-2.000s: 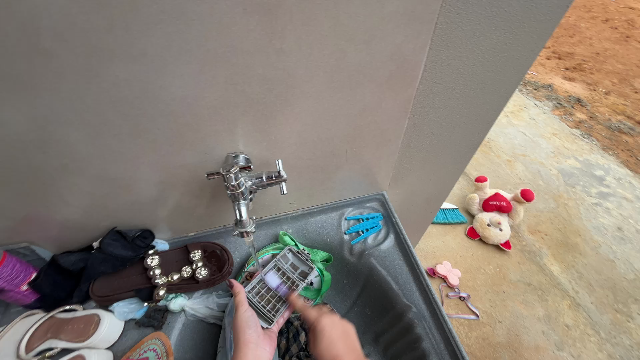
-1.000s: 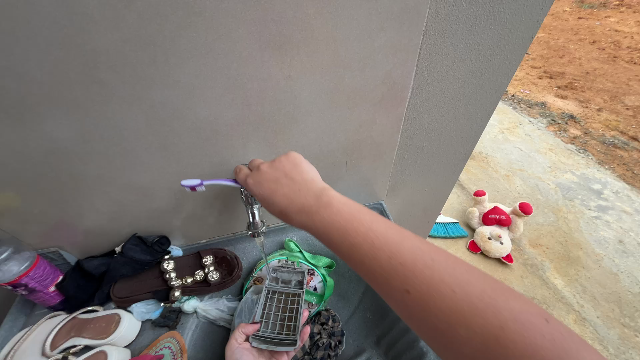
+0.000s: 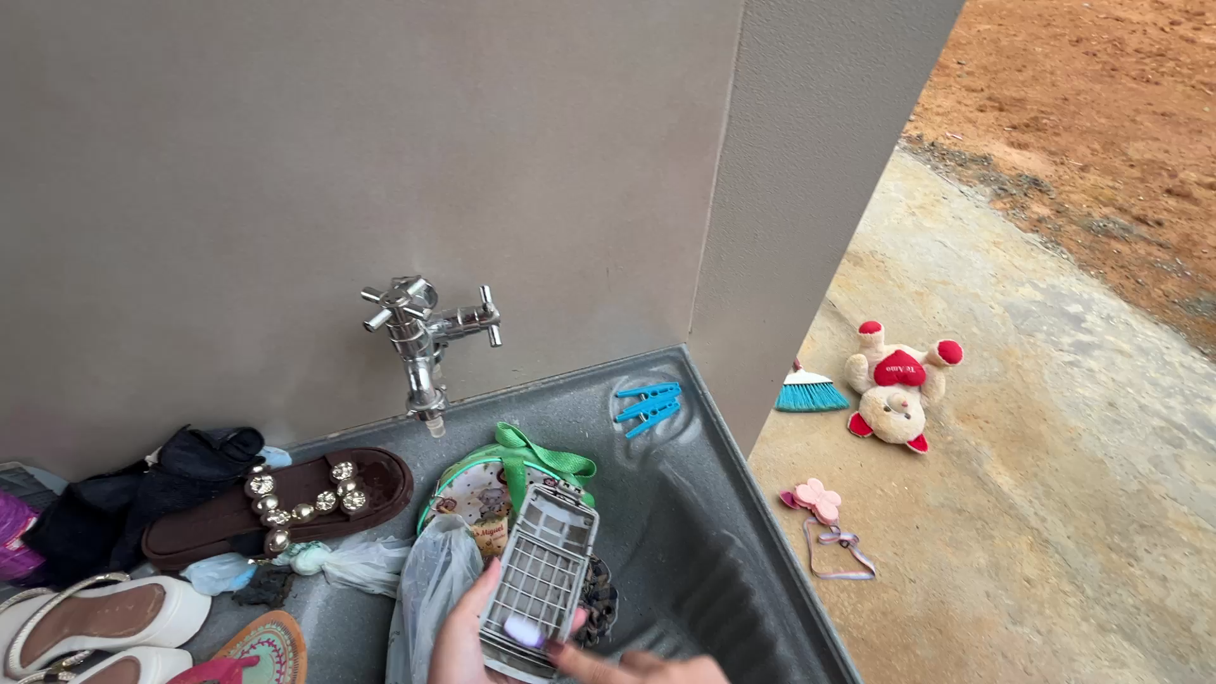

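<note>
My left hand point(image 3: 463, 632) holds a grey plastic vegetable dicer with a wire grid point(image 3: 540, 579), tilted up over the sink. My right hand point(image 3: 646, 665), at the bottom edge, grips a toothbrush whose blurred white and purple head point(image 3: 524, 631) lies against the lower end of the grid; its handle is mostly hidden by the fingers. Above and to the left, a chrome tap point(image 3: 418, 351) on the wall shows no clear stream. Behind the dicer lie a round bag with green straps point(image 3: 475, 494) and a clear plastic bag point(image 3: 442, 570).
A dark brown sandal with beads point(image 3: 218, 513), white sandals point(image 3: 114, 617), dark cloth point(image 3: 142, 494) and a purple-labelled bottle point(image 3: 14, 532) crowd the left. Blue clothespins point(image 3: 649, 406) lie in the corner of the grey sink point(image 3: 760, 541). A teddy bear point(image 3: 893, 389) and broom point(image 3: 810, 391) are outside.
My right hand has come down from the tap to the dicer, bringing the toothbrush onto the grid. Water ran from the tap a second ago; no stream shows now.
</note>
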